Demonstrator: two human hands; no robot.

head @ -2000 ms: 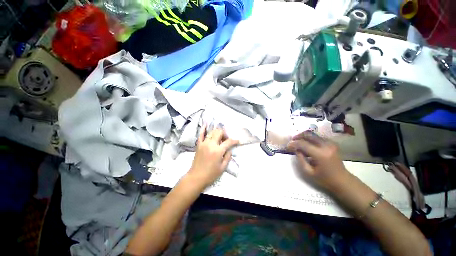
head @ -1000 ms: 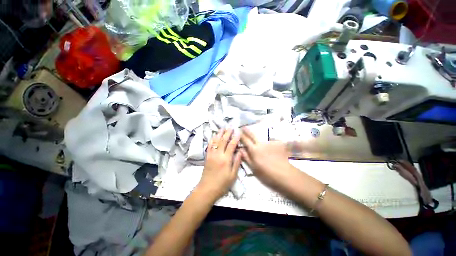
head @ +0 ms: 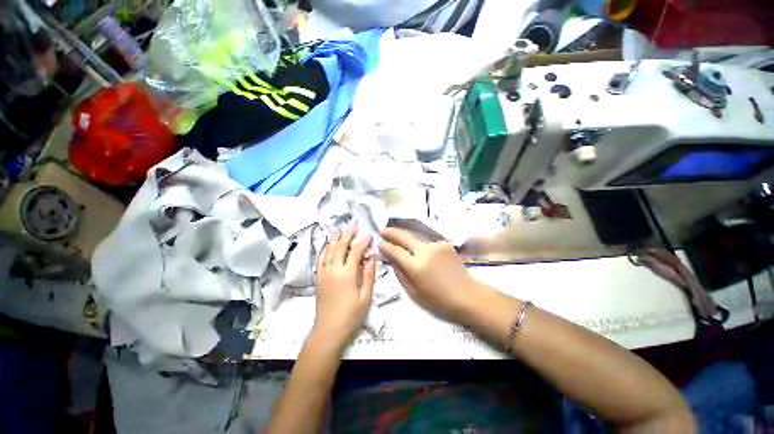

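Pale grey fabric pieces (head: 356, 203) lie bunched on the white table left of the sewing machine's needle area. My left hand (head: 344, 275) is on these pieces with its fingers pointing forward. My right hand (head: 424, 267) meets it from the right, its fingertips pinching a small pale piece beside my left fingertips. The exact edge of the held piece is washed out by glare. A larger heap of grey fabric pieces (head: 182, 254) lies further left.
The white sewing machine (head: 628, 119) with its green end cover (head: 482, 136) stands right. A dark phone (head: 613, 215) lies below its display. Blue garment pieces (head: 297, 157), black cloth with yellow stripes (head: 255, 114) and a red bag (head: 120, 136) are at back left.
My right hand has moved left from beside the needle area to meet my left hand at the grey pieces. The pieces there are more bunched. The whole view has also shifted.
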